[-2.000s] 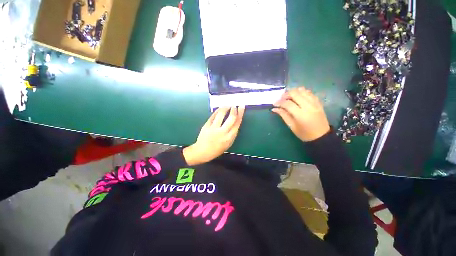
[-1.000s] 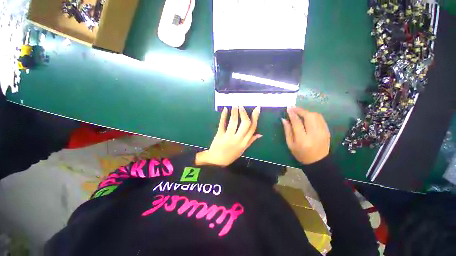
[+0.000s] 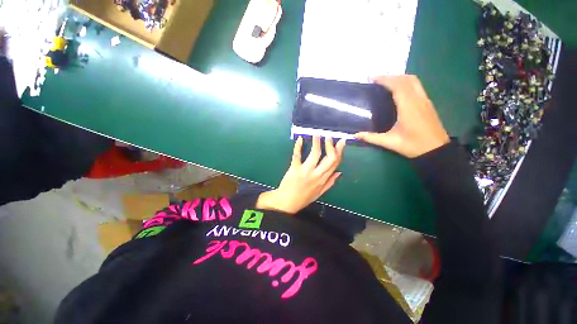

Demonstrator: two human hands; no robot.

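The white backing sheet (image 3: 357,39) lies flat in front of me. The black glossy block (image 3: 338,111) lies across its near end, with a narrow white band along the block's near edge. My right hand (image 3: 414,117) grips the block's right end, fingers at the far edge and thumb at the near edge. That end looks bent or slightly raised. My left hand (image 3: 309,174) has its fingers spread, fingertips resting on the sheet's near edge and the thin dark strip there. Nothing shows held in it.
A white housing (image 3: 256,31) with a red wire lies beyond, to the left. An open cardboard box (image 3: 183,31) holds dark components. A pile of wired components (image 3: 515,95) lies right, beside a large black sheet (image 3: 557,152). A yellow-and-black item (image 3: 57,52) is far left.
My right hand has moved from the sheet's near right corner onto the black block's right end and taken hold. My left fingertips remain at the near edge. The view has shifted and turned.
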